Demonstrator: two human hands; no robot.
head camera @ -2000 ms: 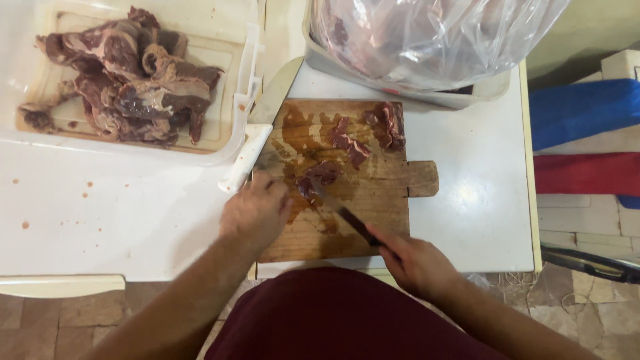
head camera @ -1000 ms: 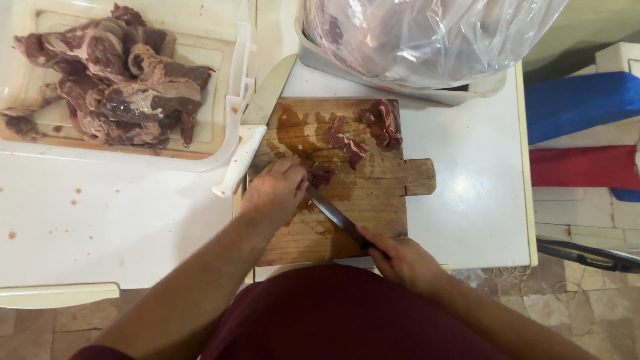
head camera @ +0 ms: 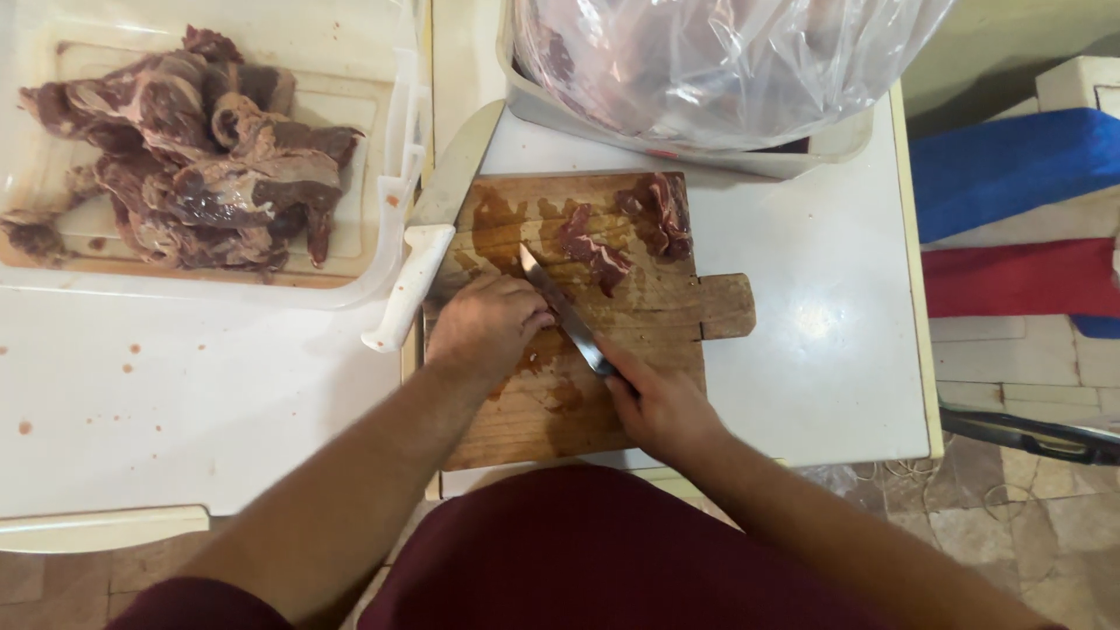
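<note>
My right hand grips the handle of a narrow kitchen knife, its blade pointing up and left over the wooden cutting board. My left hand rests on the board's left part, fingers bent beside the blade; the meat under its fingertips is mostly hidden. Above the knife lies a small piece of raw meat, and a darker piece sits at the board's upper right corner. A large knife with a white handle lies along the board's upper left edge.
At the upper left, a clear plastic tub holds raw meat chunks. Behind the board, a filled clear plastic bag sits in a pale tray. Blue cloth and red cloth are beyond the table's right edge.
The small knife's tip has come from beside my left fingers to farther up the board, above them. Less of the meat at my left fingertips shows. The large knife has stayed in place.
</note>
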